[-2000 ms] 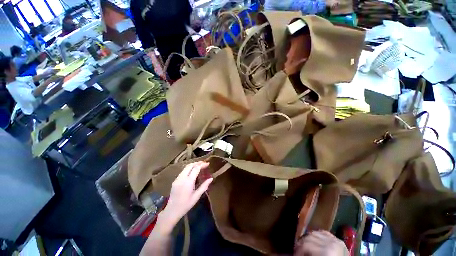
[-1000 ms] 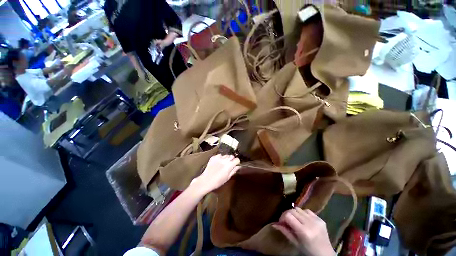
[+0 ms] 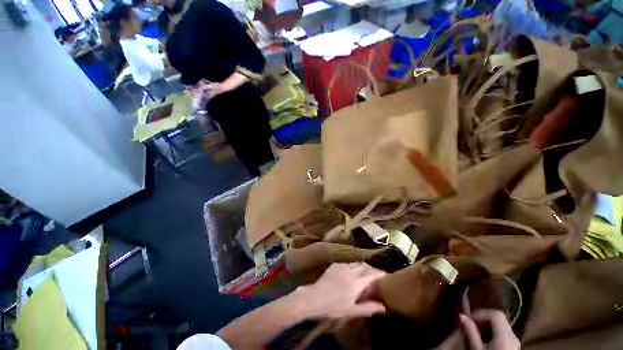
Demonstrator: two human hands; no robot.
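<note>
An open brown tote bag [image 3: 417, 290] lies at the bottom centre, its dark opening facing me, with a pale tab [image 3: 444, 269] at the rim. My left hand [image 3: 345, 292] is shut on the bag's left edge, thumb below and fingers above. My right hand [image 3: 490, 329], cut off by the bottom edge, has its fingertips closed on the inner edge of the opening at the right, by a pinkish strip. A thin strap loops beside it. The bag's lower part is out of the picture.
More brown bags [image 3: 389, 140] with tangled straps are heaped behind and to the right. A grey-white bin [image 3: 229, 236] with a red lower edge stands left of the heap. A person in black [image 3: 215, 61] stands beyond. Yellow panels [image 3: 51, 318] lie at lower left.
The view has swung left, so the heap appears further right. My left hand has moved from above the opening onto the bag's left edge. My right hand stays at the opening's right side.
</note>
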